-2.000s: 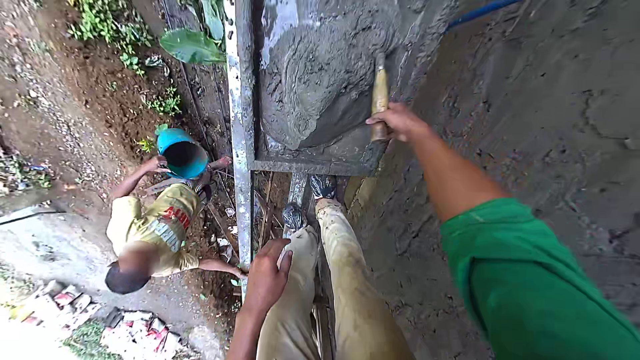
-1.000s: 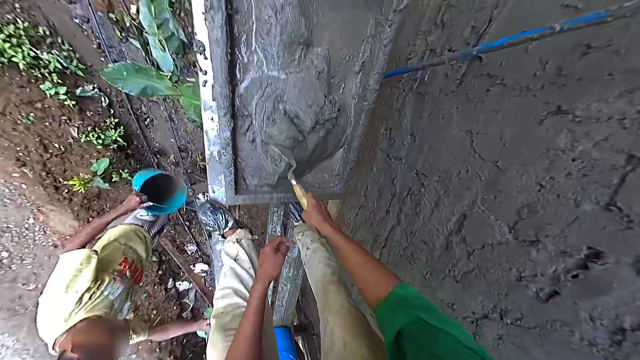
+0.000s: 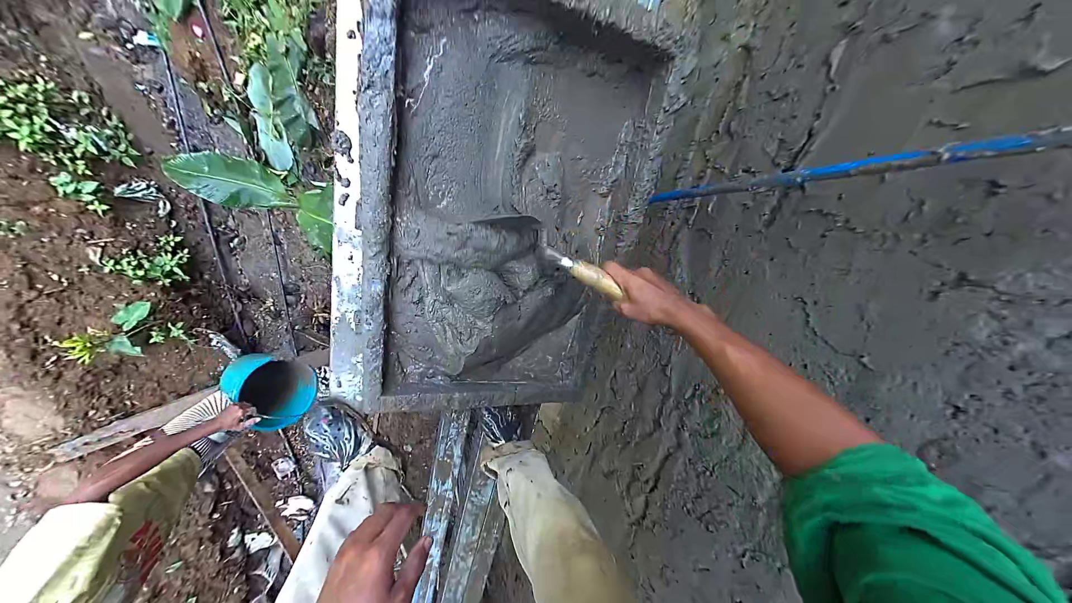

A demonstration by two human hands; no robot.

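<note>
My right hand (image 3: 645,293) grips the wooden handle of a trowel (image 3: 596,279), whose metal blade is pressed into wet grey mortar (image 3: 477,293). The mortar lies in a shallow mortar trough (image 3: 486,394) with raised edges, in front of my feet. Its thickest heap is at the near half, just below the blade. My left hand (image 3: 377,553) is at the bottom of the view, over my trouser leg, fingers apart and holding nothing.
A person at lower left holds a teal bucket (image 3: 243,377) by its rim beside the trough. A blue pole (image 3: 837,172) crosses the mortar-coated wall (image 3: 921,335) at right. Narrow metal beams (image 3: 452,502) run between my legs. Plants and bare soil lie at left, lower down.
The trowel has moved from the near end of the trough further in, over the mortar heap. The other person's bucket has come closer to the trough. The view has shifted.
</note>
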